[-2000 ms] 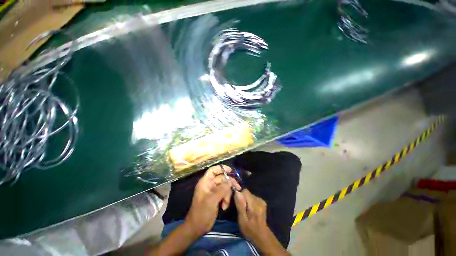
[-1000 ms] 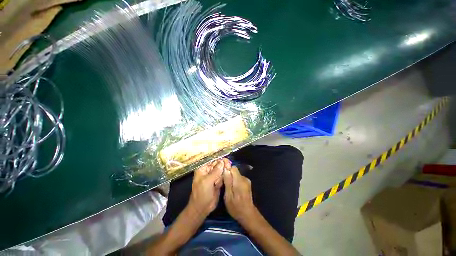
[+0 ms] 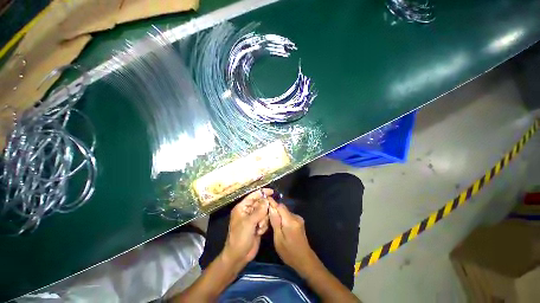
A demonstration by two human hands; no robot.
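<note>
My left hand (image 3: 247, 223) and my right hand (image 3: 286, 229) are together over my dark-clothed lap, just below the bench edge. Their fingertips pinch a small thin strand (image 3: 264, 194), mostly hidden by the fingers. A yellow block (image 3: 241, 173) lies at the bench edge in front of my hands, with short clear offcuts (image 3: 305, 141) around it. A C-shaped bundle of silver strands (image 3: 240, 77) lies beyond it. Clear straight strands (image 3: 172, 106) fan out to the left of the bundle.
A tangled heap of looped strands (image 3: 44, 163) lies far left by cardboard sheets (image 3: 65, 32). A small strand bundle (image 3: 411, 10) is at the far right. A blue bin (image 3: 379, 144), striped floor tape (image 3: 438, 207), a cardboard box (image 3: 500, 257) and whitish plastic sheeting (image 3: 127, 269) are below the bench.
The view has shifted slightly, with more of the blue bin showing. My hands stay together over the lap; their fingertips have shifted slightly and a bit of strand shows between them.
</note>
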